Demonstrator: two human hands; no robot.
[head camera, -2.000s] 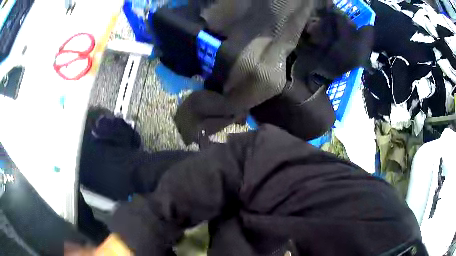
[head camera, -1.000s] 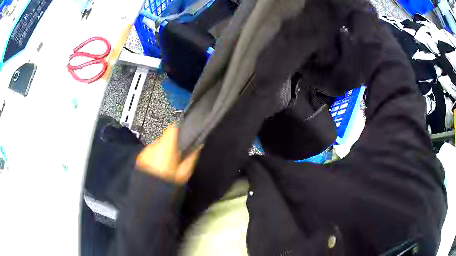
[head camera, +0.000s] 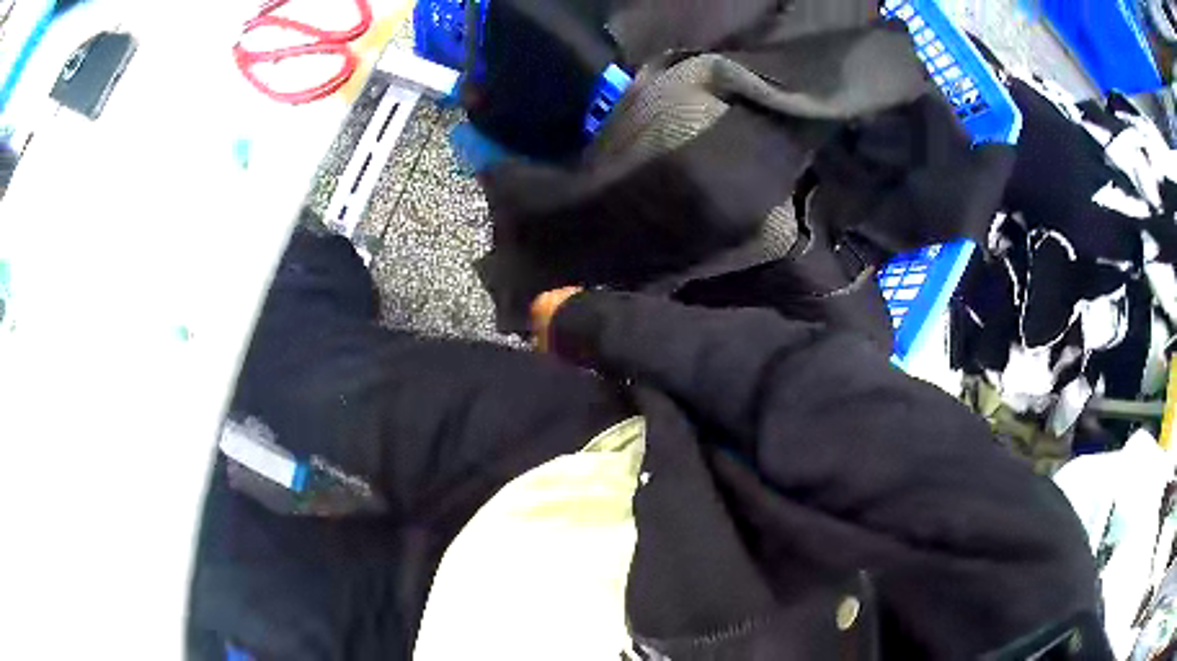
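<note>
Dark fabric pieces (head camera: 645, 220) with black plain and ribbed grey faces lie heaped over the blue slotted basket (head camera: 962, 78) at the upper middle. My right arm, in a dark sleeve, reaches in from the lower right. Only a small part of my right hand (head camera: 553, 316) shows at the cuff, against the lower edge of the fabric. Its fingers are mostly hidden, so its grip cannot be told. My left hand is not in view.
The white table (head camera: 129, 387) fills the left side. Red-handled scissors (head camera: 303, 52) and a small dark rectangle (head camera: 93, 71) lie on it. Black and white pieces (head camera: 1071, 258) are heaped at the right. Speckled floor (head camera: 445, 258) shows below the table edge.
The view has shifted, so the scissors stand higher. My left hand, earlier at the long fabric, is out of view. My right arm has come back down-left, and the fabric lies lower and bunched.
</note>
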